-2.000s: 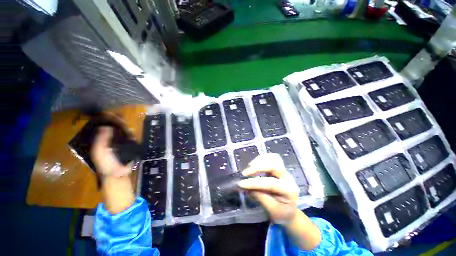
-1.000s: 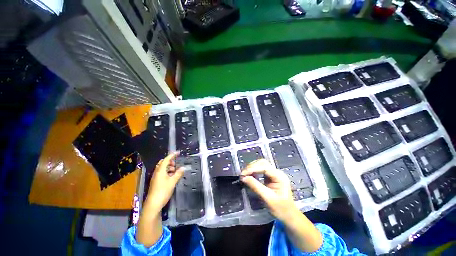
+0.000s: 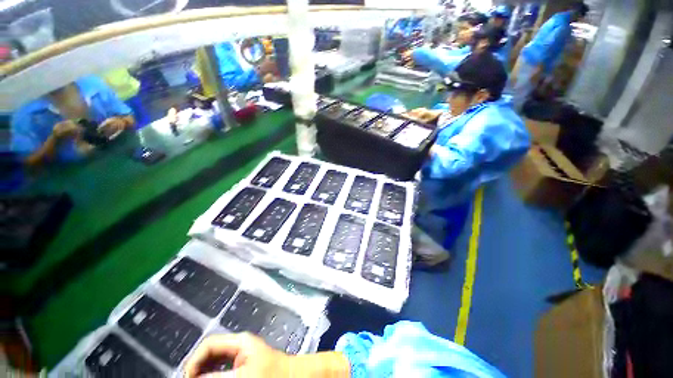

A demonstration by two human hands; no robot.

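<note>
My right hand (image 3: 240,357) is at the bottom edge, cut off by it, with fingers curled over the near blister tray (image 3: 316,325). Whether it holds a small piece cannot be told. Black phone housings (image 3: 198,286) lie in the near tray's pockets, and its lower part is out of the picture. The right blister tray (image 3: 404,284) sits beyond it at an angle, with two rows of black housings (image 3: 303,229). My left hand is not in view.
A black bin (image 3: 369,144) stands behind the right tray, beside a seated person in blue (image 3: 480,140). Other workers are beyond. Green bench mat (image 3: 88,244) lies left. The blue floor has a yellow line (image 3: 469,273); cartons (image 3: 564,339) stand right.
The view has swung to the right and up. My left hand, the orange-brown board and the black sheets have left the picture. My right hand now shows at the bottom edge.
</note>
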